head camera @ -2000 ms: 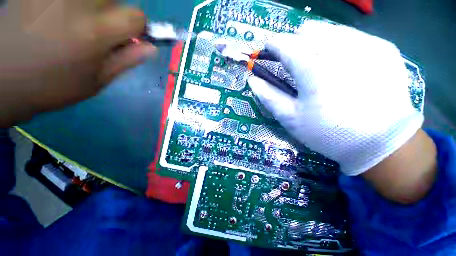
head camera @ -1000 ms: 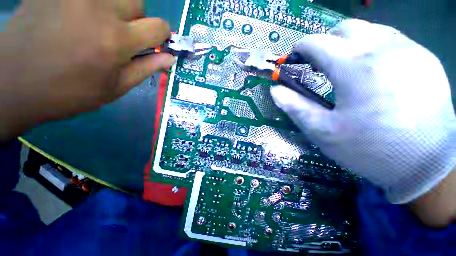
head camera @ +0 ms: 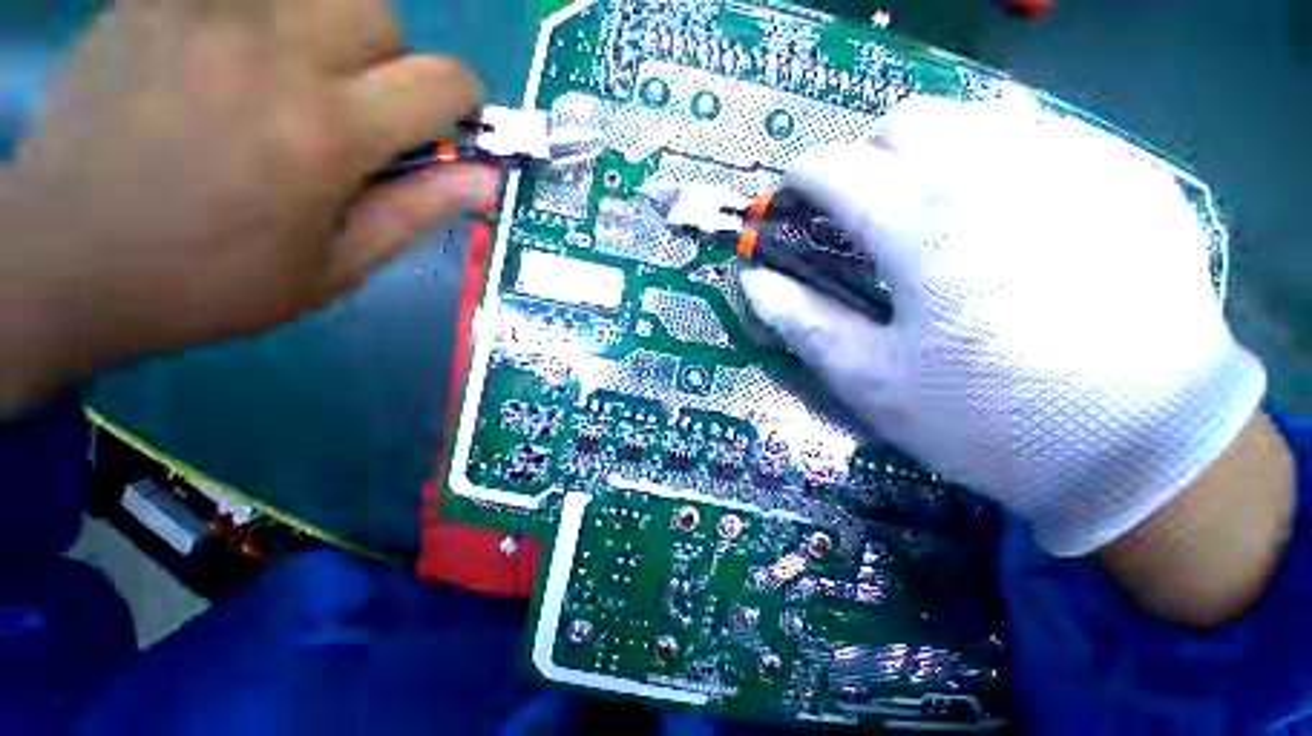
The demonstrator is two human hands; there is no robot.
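A large green printed circuit board (head camera: pixel 665 309) lies solder side up on a red board support (head camera: pixel 482 558). My gloved right hand (head camera: pixel 1007 288) holds diagonal cutters (head camera: pixel 705 210) with orange near the pivot; their silver jaws point left over the upper board. My bare left hand (head camera: pixel 245 187) holds second diagonal cutters (head camera: pixel 514 134), jaws pointing right over the board's upper left edge. The two jaw tips are close together but apart. Whether the tips touch the board or a lead is too small to tell.
The green bench mat (head camera: pixel 295 410) shows left of the board, with a yellow-taped edge (head camera: pixel 216 489). Below that edge is a dark object with a pale block (head camera: pixel 166 515). A small red piece shows at the top right. My blue sleeves are at the bottom.
Over two seconds my left hand moved right, bringing its cutters over the board. My right hand moved right, then back slightly left and down. The board shifted slightly in view.
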